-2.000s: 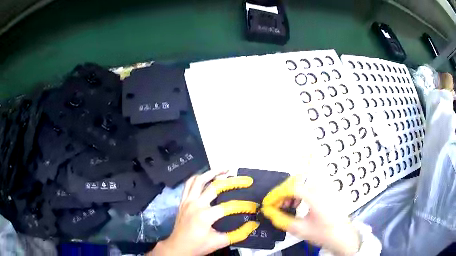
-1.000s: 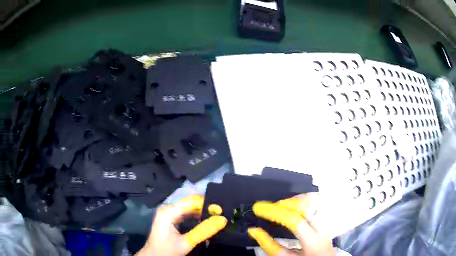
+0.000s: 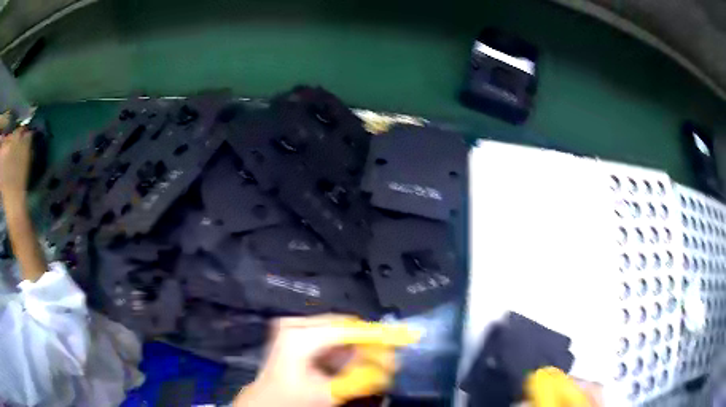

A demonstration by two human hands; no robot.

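Observation:
My left hand (image 3: 330,358), with yellow finger cots, is blurred over the lower right of the pile of black cover plates (image 3: 298,254). Its fingers are curled; whether it holds anything is unclear. My right hand (image 3: 561,389) is at the bottom edge, mostly cut off, with yellow cots on a black cover plate (image 3: 525,350) that lies over the lower part of the white release liner sheet (image 3: 541,230). The plate is blurred and tilted, with a second dark plate edge at its left. Rows of black rings show on the sheet's right side.
A second ring sheet (image 3: 704,246) lies at the far right. Black devices (image 3: 501,75) sit on the green belt (image 3: 318,60). Another person's arm (image 3: 22,215) reaches in at the left. Clear film (image 3: 426,346) and a blue bin (image 3: 179,374) are below the pile.
The view has swung left, so the pile and sheets appear farther right. My left hand has come off the handled plates and moved left to the pile's edge. My right hand stays with the plate.

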